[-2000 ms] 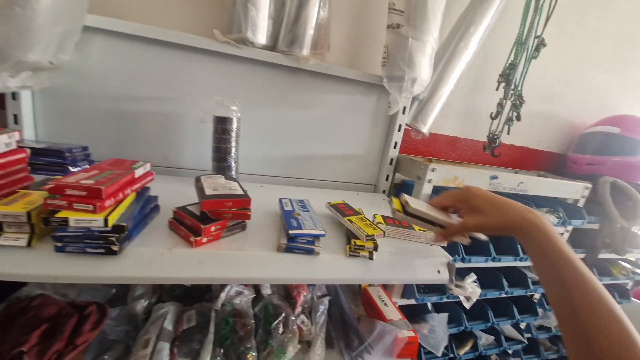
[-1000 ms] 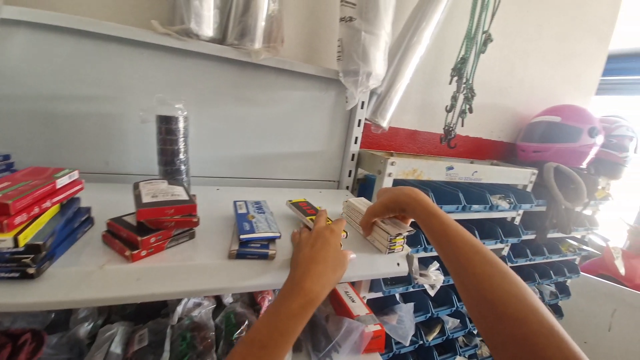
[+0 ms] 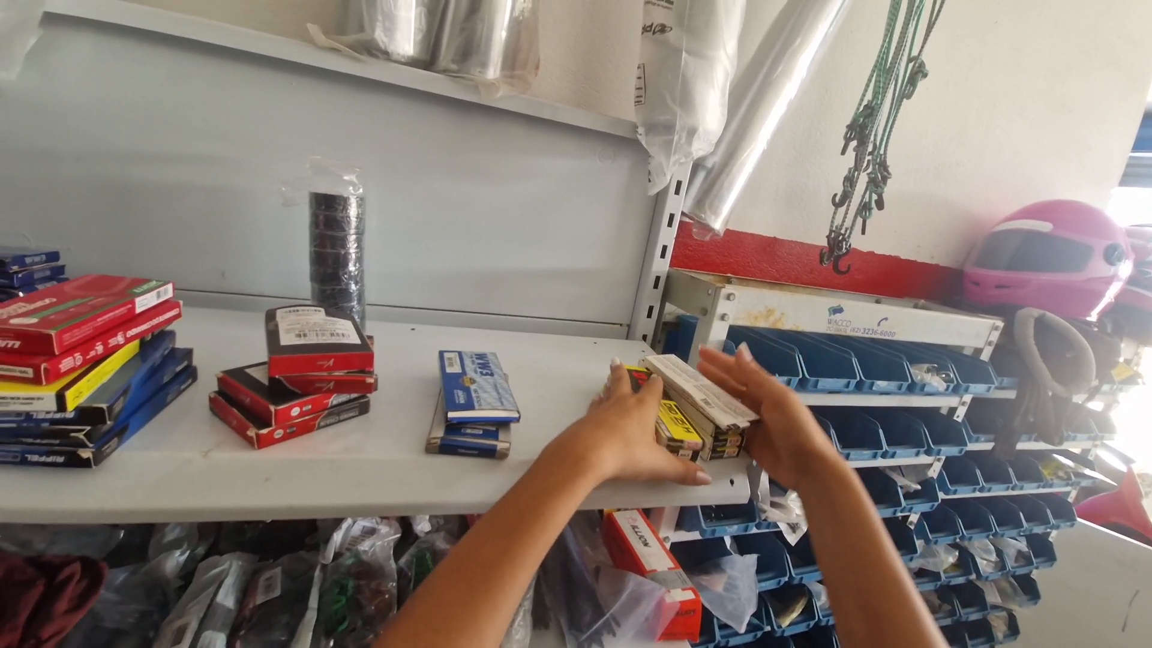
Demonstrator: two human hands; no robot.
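Two small stacks of slim boxes stand side by side at the right end of the white metal shelf (image 3: 540, 481). My left hand (image 3: 630, 427) lies against the left side of the yellow-and-black boxes (image 3: 677, 423), fingers spread. At the right side of the white-topped boxes (image 3: 702, 391) is my right hand (image 3: 778, 414), its fingers apart and its palm turned toward them. Farther left on the shelf sit blue-and-white boxes (image 3: 479, 387) and a stack of red-and-black boxes (image 3: 319, 342). My hands hide part of both stacks' sides.
Red, yellow and blue boxes (image 3: 85, 315) are piled at the left. Black rolls in plastic wrap (image 3: 337, 243) stand behind. Blue parts bins (image 3: 828, 360) fill the rack at right, near a pink helmet (image 3: 1044, 256). Bagged goods (image 3: 279, 585) lie below; hooked green cords (image 3: 868, 135) hang above.
My left hand has come into view and moved to the yellow-and-black boxes. My right hand, which held a white box two seconds ago, has let go and is beside the white-topped stack. The view has shifted right.
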